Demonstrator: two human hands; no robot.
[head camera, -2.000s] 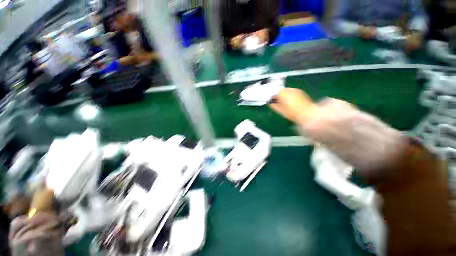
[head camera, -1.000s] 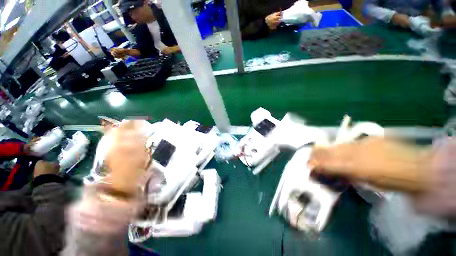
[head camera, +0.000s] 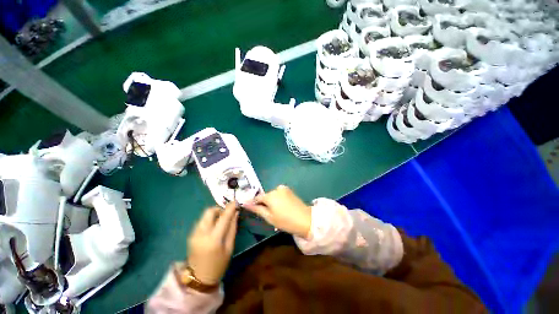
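Observation:
A white camera head (head camera: 242, 160) lies on the green bench in front of me, its black lens panel (head camera: 210, 148) facing up and its round opening toward me. Dark wire leads (head camera: 235, 192) come out of the opening. My left hand (head camera: 212, 236) has its fingertips at the leads just below the opening. My right hand (head camera: 282, 210) pinches at the same spot, its fingertips close to the left ones. The wire ends between the fingers are too small to make out.
Other white camera units stand at the back (head camera: 258, 92) and left (head camera: 156, 110), with a heap (head camera: 37, 190) at far left. A white stringy bundle (head camera: 314, 130) lies near stacked base covers (head camera: 398, 55). A blue bin (head camera: 453, 202) is at right; a grey post (head camera: 55, 86) at left.
The view has turned down and right, bringing the stacked covers and blue bin into view. Both hands have come together at the opening of one camera head, which now lies near the bench edge.

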